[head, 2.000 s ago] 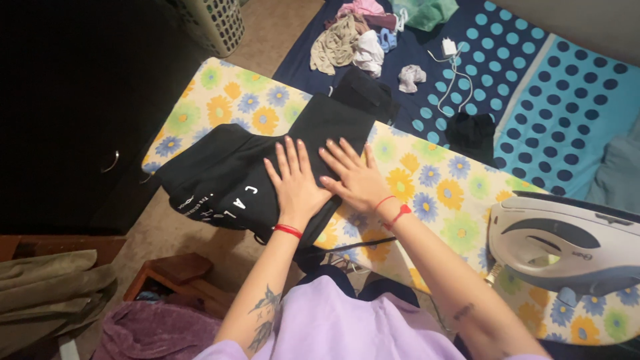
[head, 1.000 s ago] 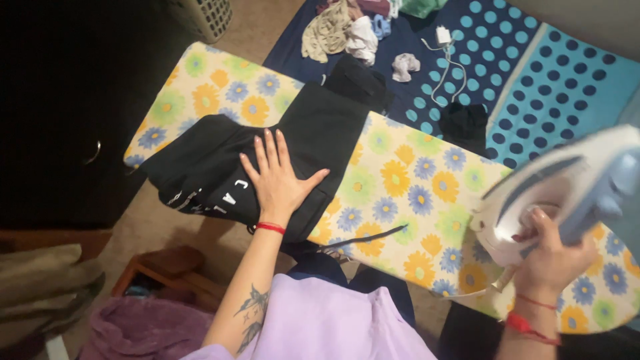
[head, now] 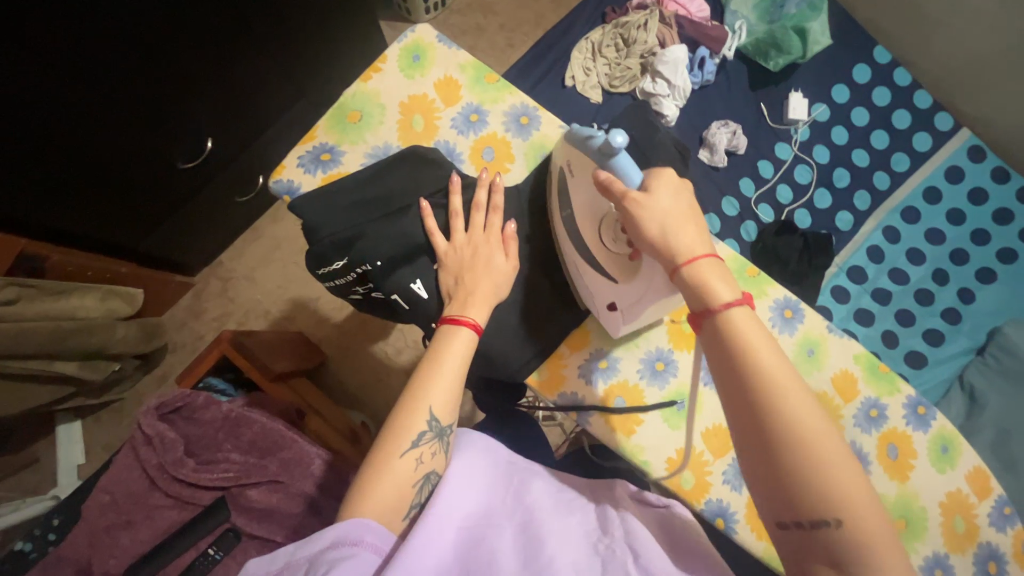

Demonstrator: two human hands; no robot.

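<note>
A black garment with white lettering (head: 384, 216) lies across a flower-patterned ironing board (head: 808, 352). My left hand (head: 478, 252) rests flat on the garment, fingers spread, palm down. My right hand (head: 660, 216) grips the handle of a white and blue clothes iron (head: 592, 240), just right of my left hand. The iron lies over the garment's right part, its lower end above the board's bare cover; whether its soleplate touches the cloth is hidden. A black drawstring (head: 624, 408) trails from the garment's lower edge over the board.
Behind the board, a bed with a dotted cover (head: 904, 264) holds crumpled clothes (head: 616, 56), a white charger with its cable (head: 796, 106) and a black cloth (head: 792, 254). A purple plush cloth (head: 240, 456) with remote controls lies at lower left, beside a wooden piece of furniture (head: 272, 352).
My right hand has brought the iron leftward from the board's right side to the garment. Two seconds ago both hands lay on the garment; my left hand still does.
</note>
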